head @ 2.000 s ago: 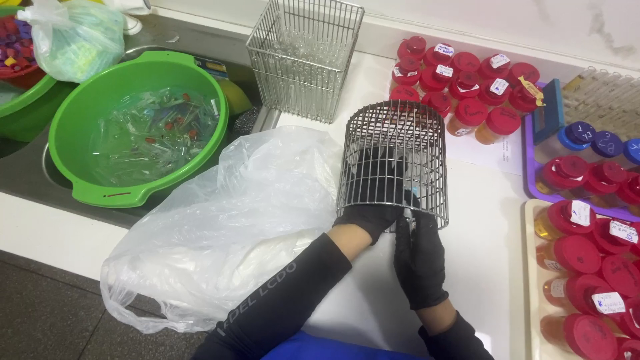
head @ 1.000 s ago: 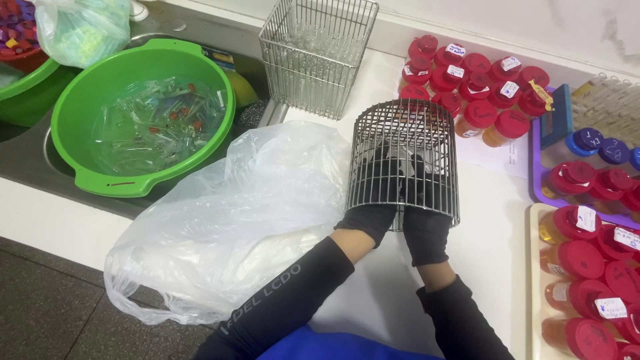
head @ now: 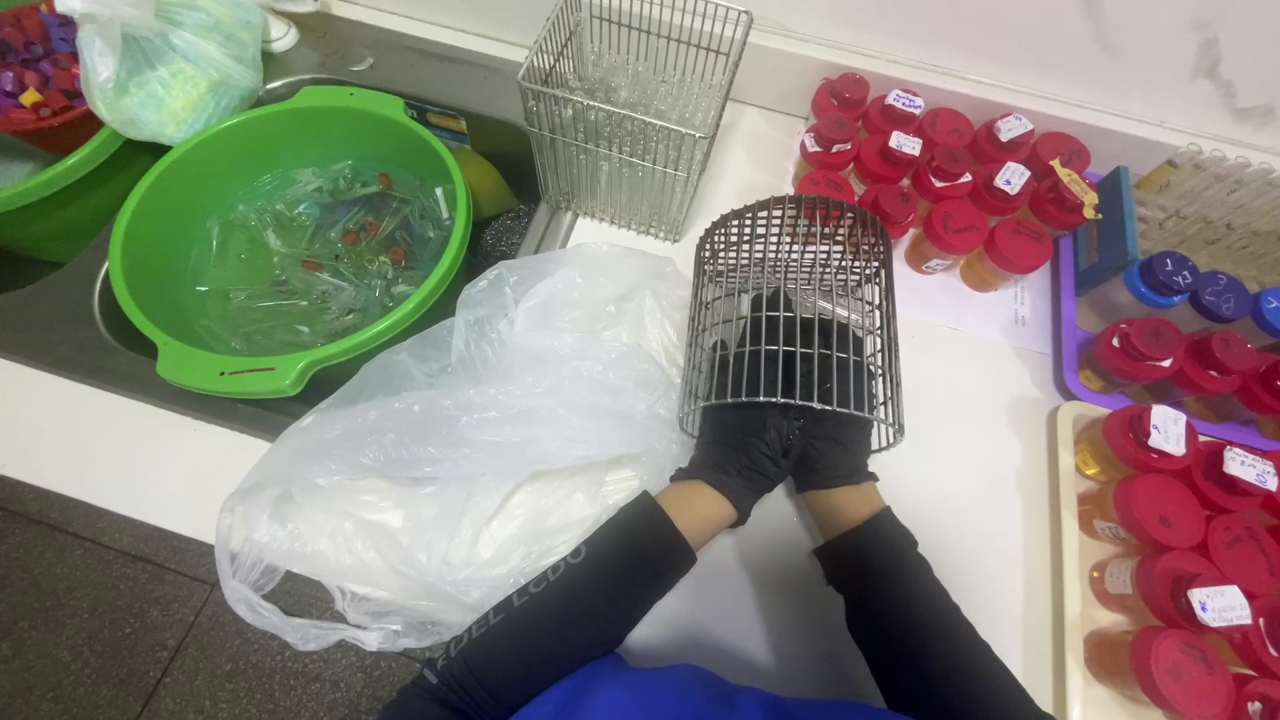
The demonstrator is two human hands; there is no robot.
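A cylindrical wire basket (head: 790,360) lies on its side on the white counter, its mouth facing me. Both my hands, in black gloves, reach inside it through the opening. My left hand (head: 745,430) is at the left of the mouth, and my right hand (head: 835,430) is beside it, touching or nearly so. Wire mesh covers the fingers of both. Clear glass tubes (head: 835,305) show in part beyond the fingers; whether the hands grip them cannot be told. Left of the basket lies a translucent plastic bag (head: 480,420).
A square wire basket of glass tubes (head: 630,130) stands behind. At left, a green basin (head: 140,260) with tubes in liquid sits in the sink. Red-capped specimen jars (head: 950,225) stand behind right; more fill a cream tray (head: 1065,560) and purple tray (head: 1070,340).
My right hand, at the basket's near rim two seconds ago, has moved inside beside the left. The view has shifted slightly.
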